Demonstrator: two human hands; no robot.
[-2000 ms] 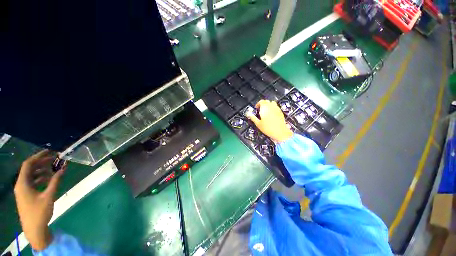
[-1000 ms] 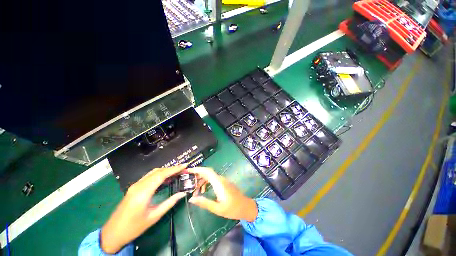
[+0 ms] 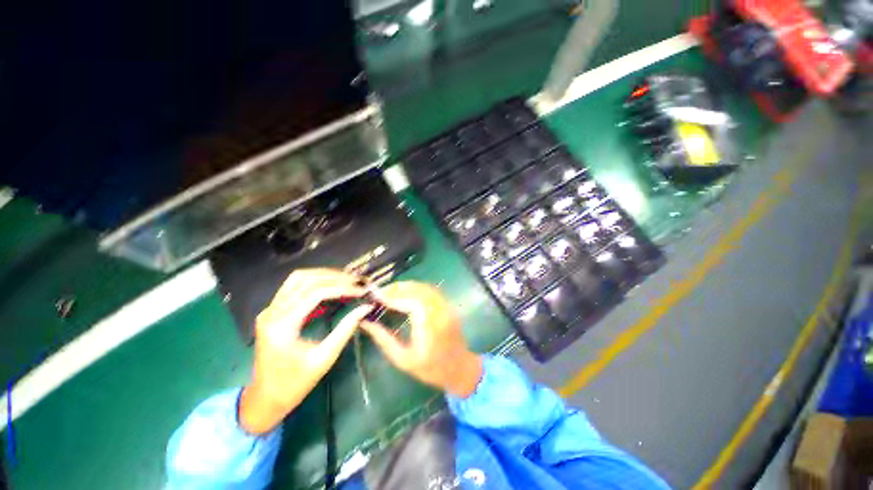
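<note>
My left hand (image 3: 302, 349) and my right hand (image 3: 421, 335) meet fingertip to fingertip over the front edge of the black test fixture (image 3: 249, 278). Between the fingertips is a small dark module (image 3: 371, 299), blurred and mostly covered by the fingers. The fixture's socket (image 3: 292, 233) shows behind the hands, below the clear cover (image 3: 258, 196); whether it holds anything is too blurred to tell. The black blister tray (image 3: 536, 225) lies right of the fixture, its nearer pockets partly filled with small shiny modules.
A large black housing (image 3: 182, 86) fills the upper left. A black device with a yellow label (image 3: 697, 144) lies at the right, with red crates (image 3: 790, 43) behind it. A grey post (image 3: 582, 48) stands behind the tray. A small loose piece (image 3: 65, 306) lies far left. A black cable runs towards me.
My left hand has come from the far left and my right hand from the tray, meeting at the fixture's front. Since one second ago they have shifted slightly up in view; the picture is more blurred.
</note>
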